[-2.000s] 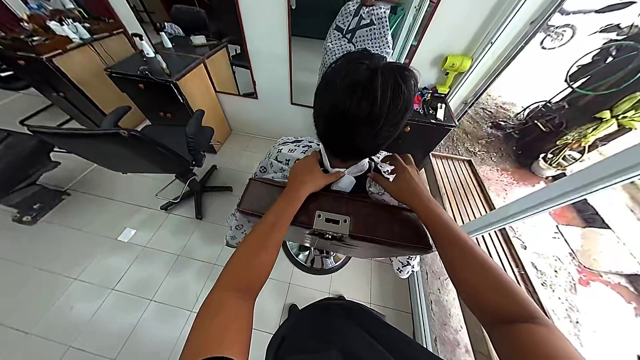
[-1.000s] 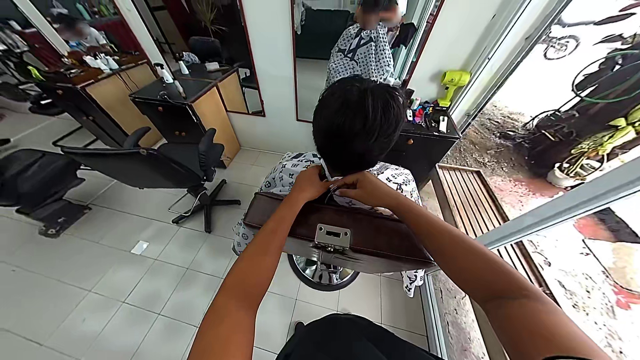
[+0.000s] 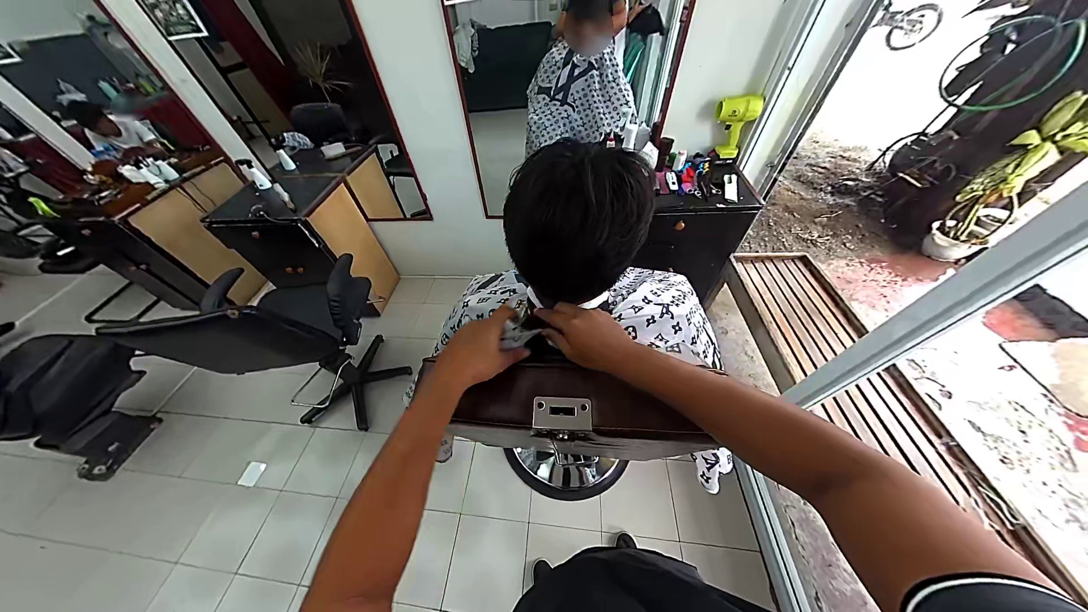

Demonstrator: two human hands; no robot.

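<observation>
A seated person with short black hair [image 3: 580, 223] faces away from me, draped in a white barber cape [image 3: 667, 310] with a dark pattern. A white neck strip [image 3: 595, 301] shows around the neck. Just behind the nape, my left hand [image 3: 489, 347] grips a bunched edge of the cape. My right hand [image 3: 588, 336] is close beside it, its fingers closed at the cape's neck edge; what exactly they pinch is hidden. Both hands are above the brown barber chair backrest [image 3: 501, 399], which has a metal bracket [image 3: 562, 414].
A black cabinet [image 3: 701, 229] at front right holds combs, clippers and small tools, with a yellow-green hair dryer [image 3: 736, 123] behind. A wall mirror [image 3: 501, 170] stands ahead. Black office chair [image 3: 255, 327] on the left; glass door frame [image 3: 935, 319] and slatted bench [image 3: 816, 297] on the right.
Two seconds ago my hands were apart at either side of the neck, with white material between them; now they are together behind the nape. The left hand shows a bunched cape edge.
</observation>
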